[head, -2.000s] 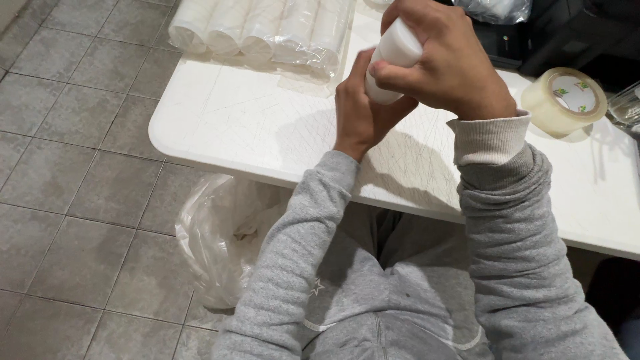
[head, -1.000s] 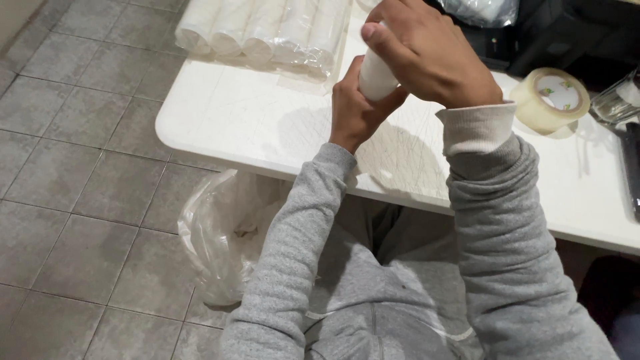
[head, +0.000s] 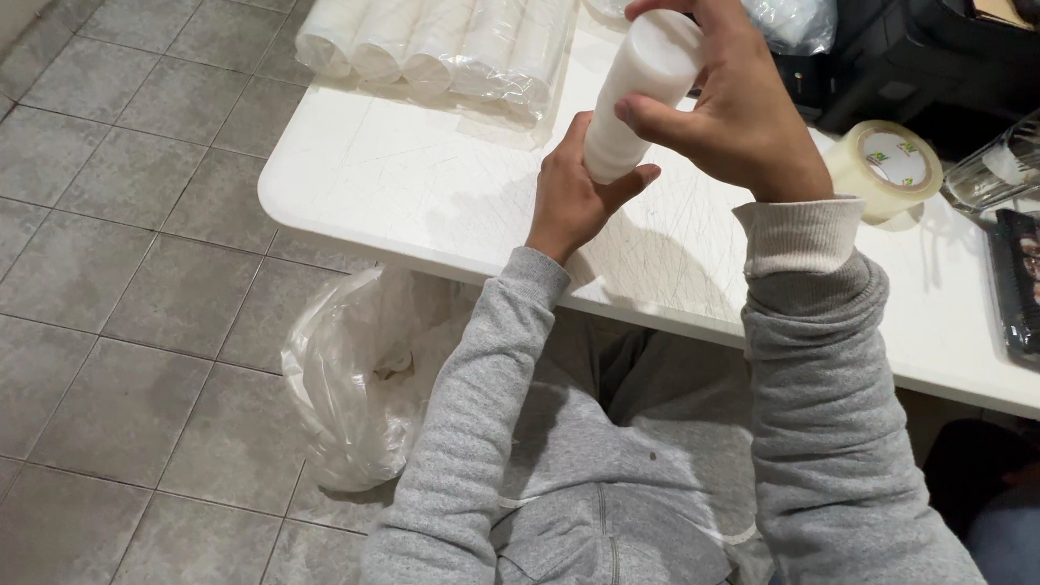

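Note:
A white cylindrical stack or container (head: 642, 81), apparently plastic, is held tilted above the white table (head: 390, 179). My left hand (head: 573, 183) wraps around its lower part, thumb along the near side. Around its upper end, my right hand (head: 723, 106) has its thumb on the near side and its fingers at the far rim. Whether it is one piece or several nested pieces cannot be told. Wrapped rows of white cylindrical stacks (head: 439, 49) lie in clear plastic to the left of my hands.
A roll of clear tape (head: 886, 171) stands right of my right wrist. Beyond it are a clear glass (head: 995, 166) and a black tray (head: 1020, 284). Black equipment (head: 918, 57) occupies the back right. An open plastic bag (head: 349, 390) hangs or stands below the table's front edge.
My right hand, which covered the top of the white cylinder a second ago, now grips its side, and the flat round end shows. My left hand stays around the lower part.

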